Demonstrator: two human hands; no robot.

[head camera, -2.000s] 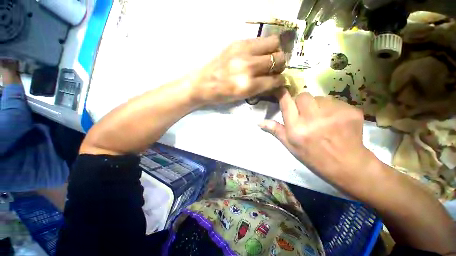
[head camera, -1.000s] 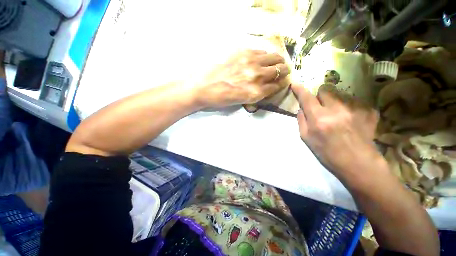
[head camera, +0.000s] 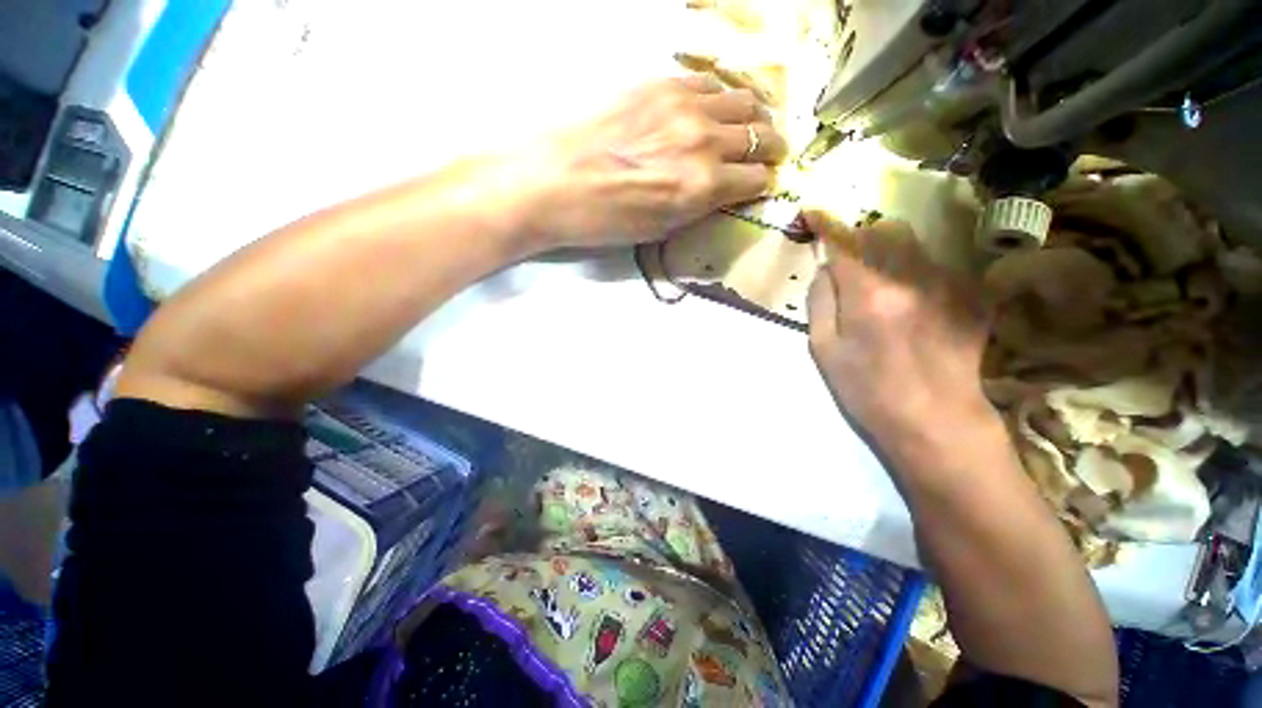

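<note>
A small pale work piece (head camera: 783,210) lies between my fingertips beside the needle area, partly hidden by my hands and washed out by glare. My left hand (head camera: 662,163), with a ring, holds it down from the left, palm down, fingers bent. My right hand (head camera: 897,311) has its thumb and index fingertip at its right edge. The cream machine bed (head camera: 741,266) shows below the fingertips, with a thin dark loop (head camera: 660,274) at its left front. The grey sewing machine head (head camera: 900,62) stands above right; the needle tip cannot be made out.
A loose heap of beige and tan pieces (head camera: 1107,325) lies right of the machine, below a white ribbed knob (head camera: 1014,221). More pale pieces show beyond my left hand. The white table (head camera: 623,367) has a blue-edged left end. Blue crates (head camera: 847,609) and my patterned apron (head camera: 609,595) are below.
The view has shifted, so the table end has slid left and more of the machine head shows. The larger beige piece seen under my left hand a second ago no longer shows there.
</note>
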